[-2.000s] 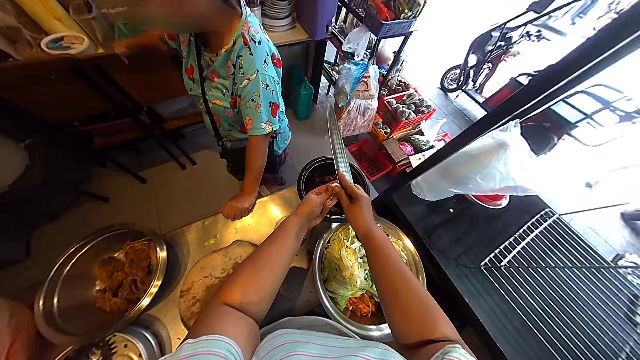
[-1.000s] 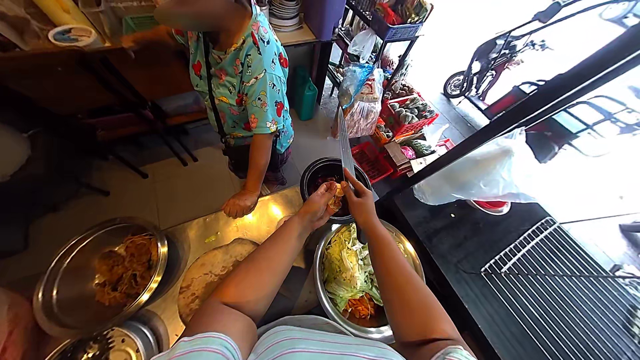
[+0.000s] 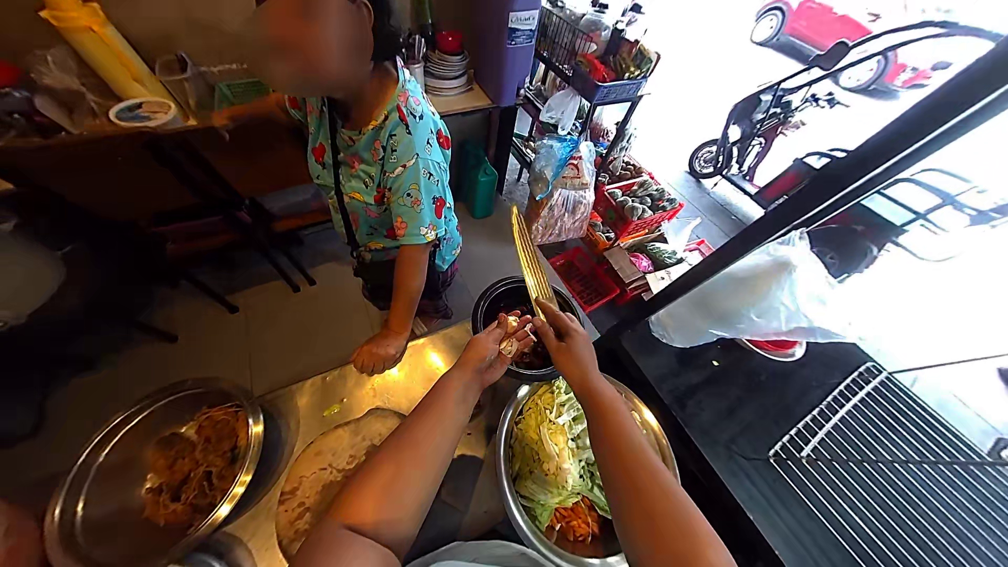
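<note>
My left hand (image 3: 498,346) is cupped around several small pale pieces (image 3: 510,339), perhaps garlic. My right hand (image 3: 563,335) grips the lower end of a long ridged knife-like blade (image 3: 531,260), which points up and away. Both hands are close together over a dark bin (image 3: 482,311) with dark contents. Nearer my body, under my right forearm, a steel bowl (image 3: 510,496) holds shredded cabbage (image 3: 551,449) and shredded orange vegetable (image 3: 577,520), likely carrot. A round wooden board (image 3: 331,465) lies left of my left forearm.
A steel basin (image 3: 94,480) of brown food stands at the left. Across the metal table (image 3: 425,354), a person (image 3: 394,173) rests a fist near its edge. A wire rack (image 3: 906,465) lies on the black surface at right. Red crates (image 3: 642,209) and a shelf stand beyond.
The blade leans further left than one second ago, and its face now looks yellowish. Both hands stay together over the dark bin. The person opposite keeps a fist by the table.
</note>
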